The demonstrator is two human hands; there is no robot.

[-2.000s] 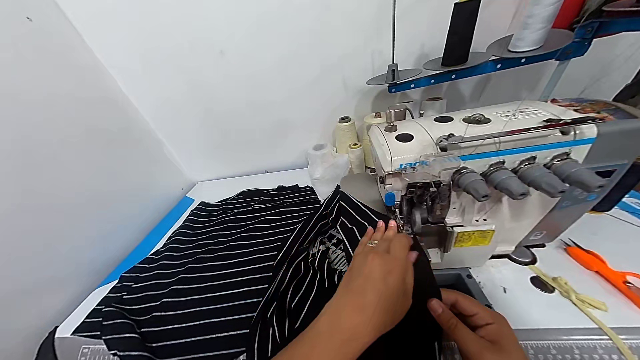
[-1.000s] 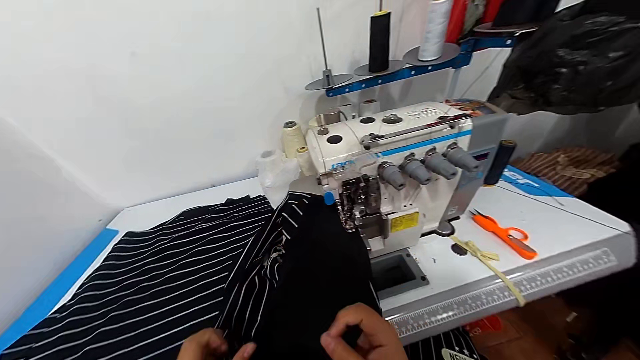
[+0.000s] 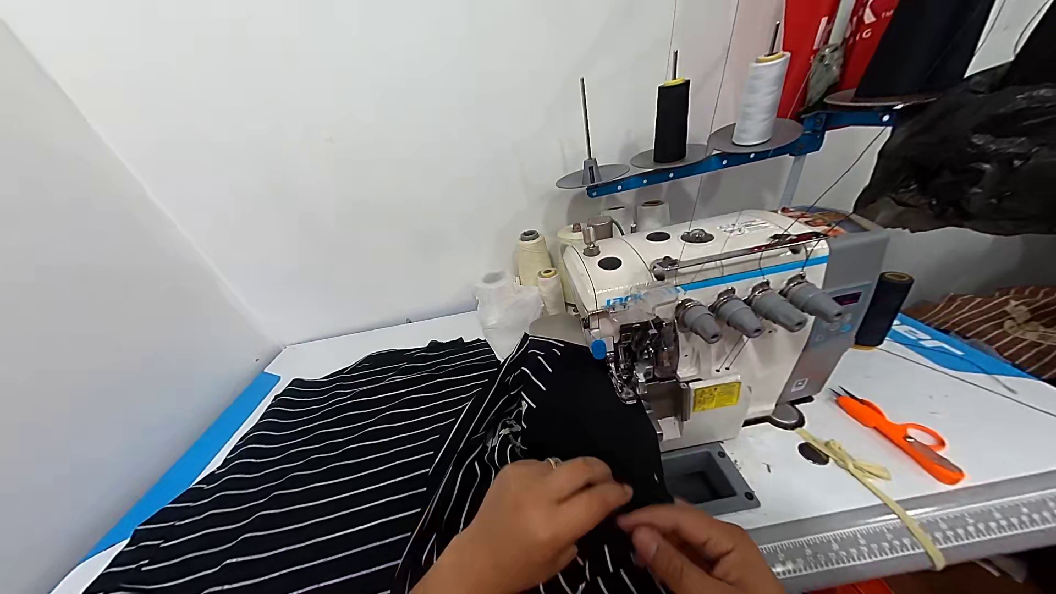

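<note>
Black fabric with white stripes (image 3: 355, 462) spreads over the left of the table, and a plain black piece (image 3: 586, 404) lies on its folded part, running up to the presser foot of a white Jack overlock machine (image 3: 701, 289). My left hand (image 3: 544, 511) pinches the black cloth below the foot, a ring on one finger. Close to its right, my right hand (image 3: 693, 544) grips the cloth's right edge between thumb and fingers. The fingertips of the two hands nearly meet.
Orange thread snips (image 3: 899, 433) and a knotted yellow strip (image 3: 858, 470) lie right of the machine. Thread cones (image 3: 532, 260) and a plastic-wrapped cone (image 3: 505, 309) stand behind it. A thread stand (image 3: 709, 165) rises above. A ruler strip (image 3: 949, 524) runs along the front edge.
Since one second ago, both hands have moved up the black cloth and closer together; they were apart near the bottom of the view. Two seconds ago my left hand lay beside the presser foot.
</note>
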